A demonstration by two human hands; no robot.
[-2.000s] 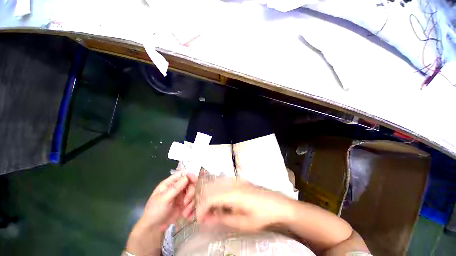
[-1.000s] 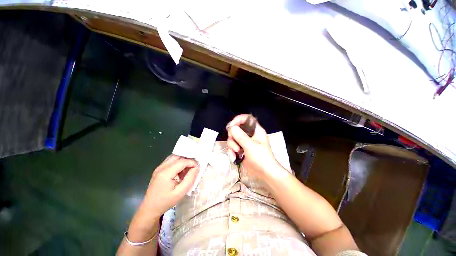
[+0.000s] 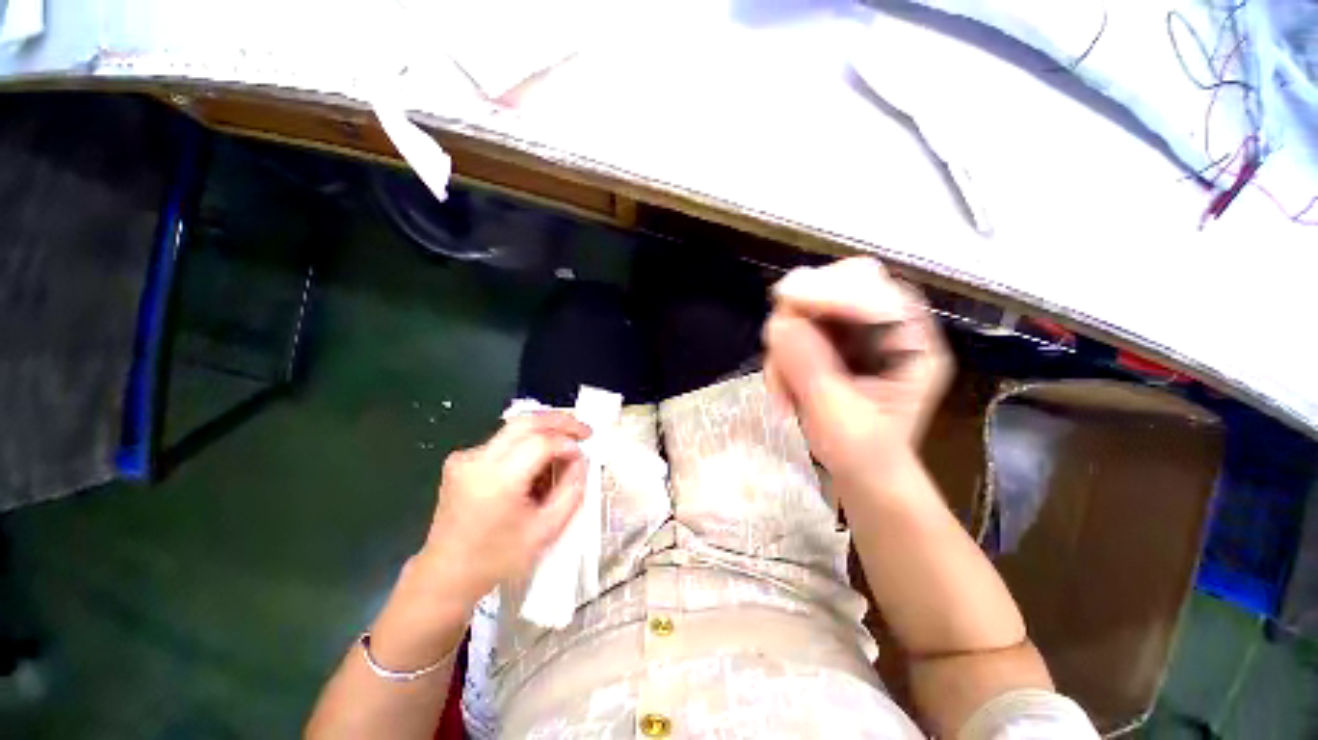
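Observation:
A narrow white fabric piece [image 3: 567, 567] hangs over my lap, with one short end sticking up past my fingertips. My left hand [image 3: 509, 489] grips it between thumb and fingers at its upper part. My right hand [image 3: 860, 354] is raised to the right, near the table's edge, blurred, with the fingers curled and the fingertips close together. A dark shape shows inside its curled palm; I cannot tell what it is. No needle or thread can be made out.
The white-covered table [image 3: 694, 130] runs across the top, with a white strip [image 3: 415, 149] over its edge and red threads [image 3: 1232, 185] at the right. An open cardboard box [image 3: 1091, 535] stands at the right. A dark cloth-sided bin [image 3: 72, 289] on a blue frame is at the left.
My right hand has moved from the lap, up and away to the right. My left hand stays on the white fabric, whose long end now hangs down toward me.

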